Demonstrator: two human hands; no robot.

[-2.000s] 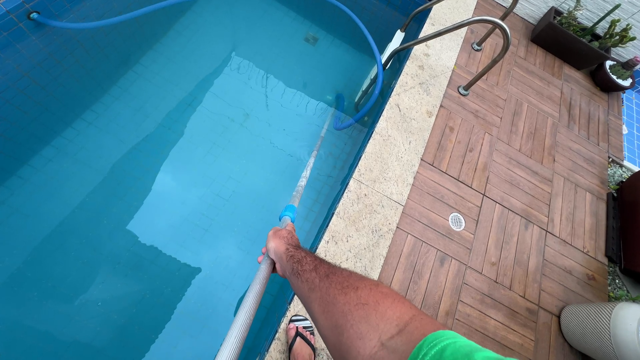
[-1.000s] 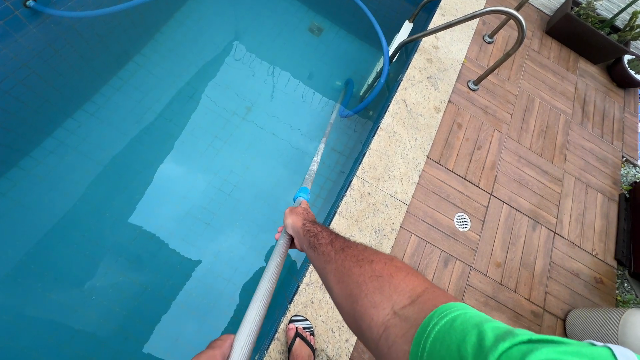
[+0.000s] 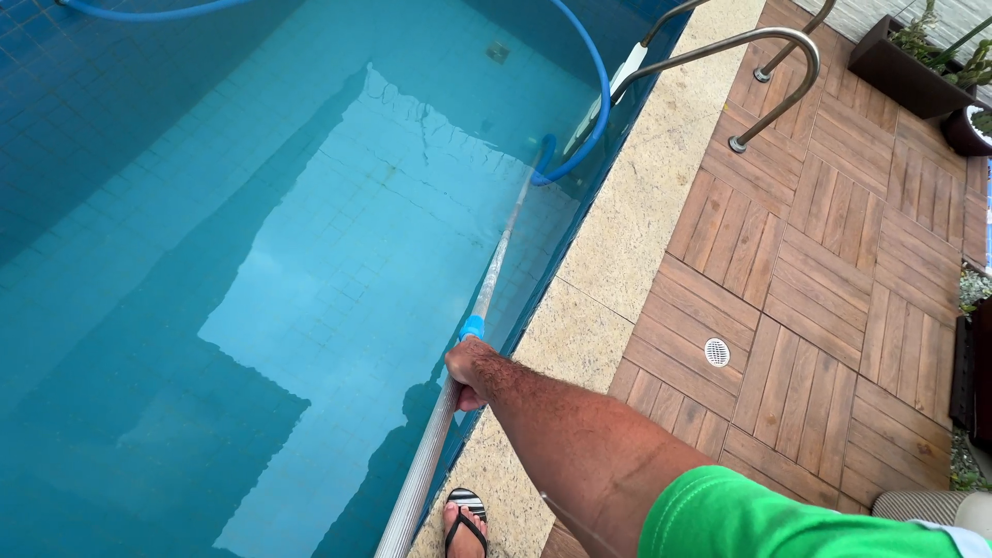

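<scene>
My right hand (image 3: 468, 373) is closed around a ribbed metal telescopic pole (image 3: 422, 473), just below its blue locking collar (image 3: 472, 328). From there the thinner pole section slopes away into the pool water, beside the stone edge. Near its far part a blue pool hose (image 3: 601, 93) loops down into the water; the pole's submerged end is hard to make out. My left hand is out of the frame, and the near end of the pole runs off the bottom edge.
Pale stone coping (image 3: 597, 279) borders the pool, with my flip-flopped foot (image 3: 466, 527) on it. A steel ladder rail (image 3: 806, 62) rises at the upper right. Wooden deck tiles (image 3: 806, 271) hold a white round drain cover (image 3: 717, 352). A brown planter (image 3: 903, 66) stands beyond.
My left hand, seen on the pole at the bottom edge one second ago, has gone out of view. My right hand still grips the pole below the collar.
</scene>
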